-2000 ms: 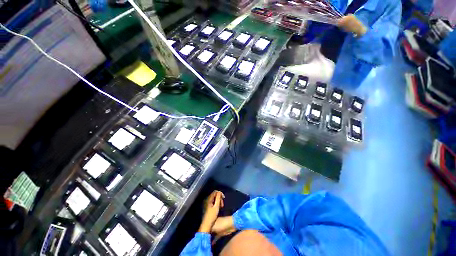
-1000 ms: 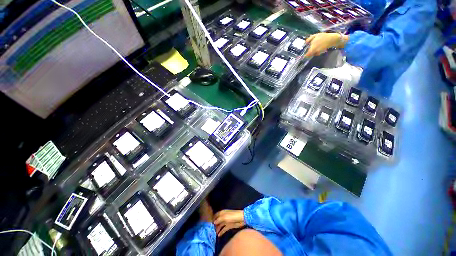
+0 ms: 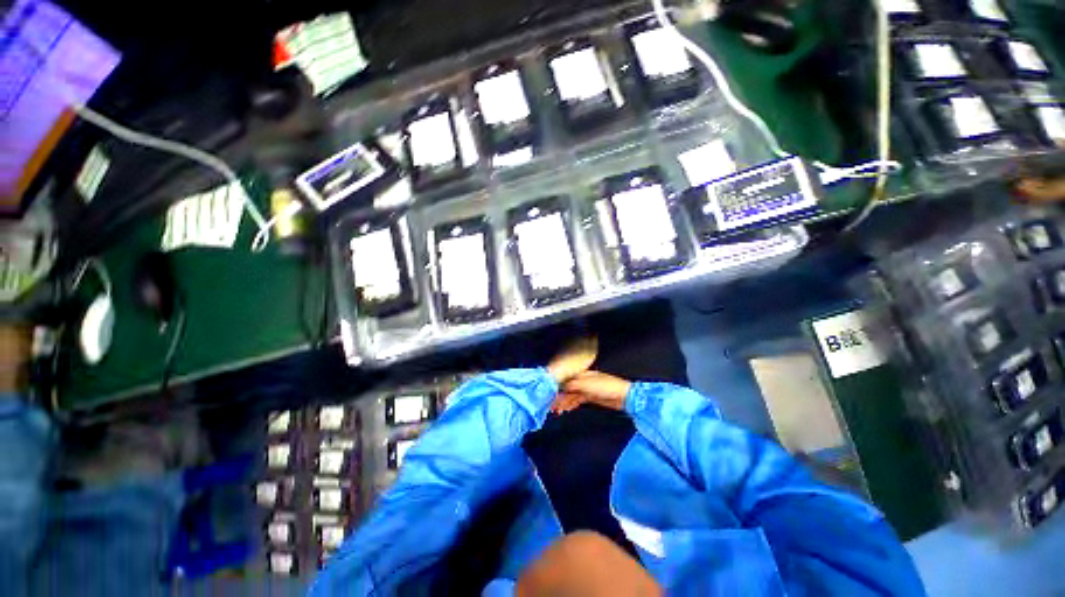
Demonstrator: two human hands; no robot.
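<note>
My left hand [image 3: 572,359] and my right hand [image 3: 598,390] lie touching over my lap, below the front edge of the clear blister tray [image 3: 411,336]. They are small and blurred; nothing shows in them, and their fingers are partly hidden. The tray holds two rows of black handsets with white labels, such as one at the front [image 3: 544,250]. A cabled handset with a pale-blue and white face [image 3: 761,195] lies at the tray's right end. Another cabled handset [image 3: 340,175] lies at its left end. A loose white slip [image 3: 707,163] lies in the tray.
More filled trays stand at the upper right [image 3: 934,99], lower right [image 3: 993,332] and lower left [image 3: 306,466]. A white mouse [image 3: 97,328], printed sheets [image 3: 203,218] and a monitor [image 3: 47,82] are at left. White cords cross the bench. Another person's sleeve [image 3: 35,455] shows at far left.
The view has swung left, showing the bench's left side and the lower-left trays. My hands remain together over my lap. The cabled handsets remain at the tray's ends.
</note>
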